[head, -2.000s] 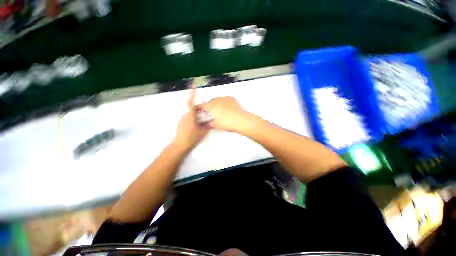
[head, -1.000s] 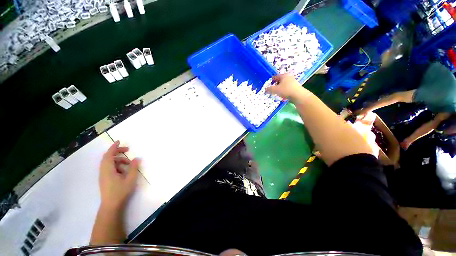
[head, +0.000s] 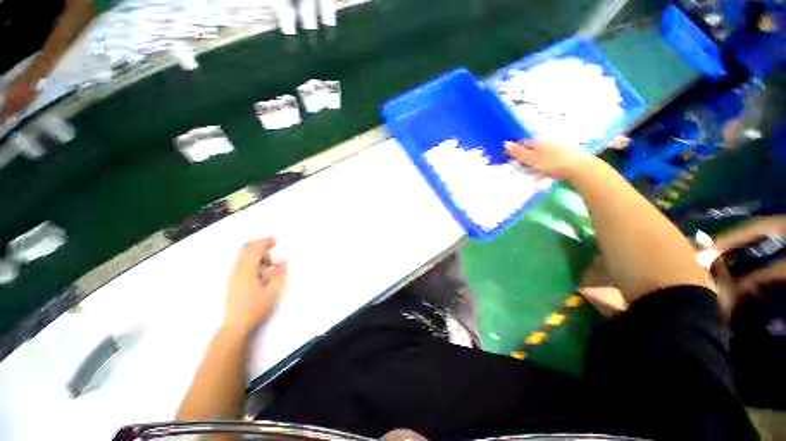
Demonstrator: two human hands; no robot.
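Observation:
The nearer blue bin (head: 452, 108) stands at the right end of the white bench, with small white parts (head: 483, 191) massed in its near half. My right hand (head: 545, 159) is over the bin's right side, fingertips at the edge of the parts; blur hides whether it grips one. My left hand (head: 256, 280) is above the bench at centre left, fingers curled; whether it holds something small cannot be told. A short row of dark-ended housings (head: 93, 366) lies blurred at the bench's left.
Grouped white housings (head: 204, 144) stand on the green belt (head: 362, 95) beyond the bench (head: 345, 215). A farther blue bin (head: 633, 93) holds jumbled white parts (head: 564, 99). Another person's arm (head: 43, 60) shows top left; another's hand and arm (head: 750, 237) show at right.
The camera view has shifted, so bench, bins and belt sit further right in the picture. My right hand remains at the nearer bin. My left hand's fingers look more curled than before.

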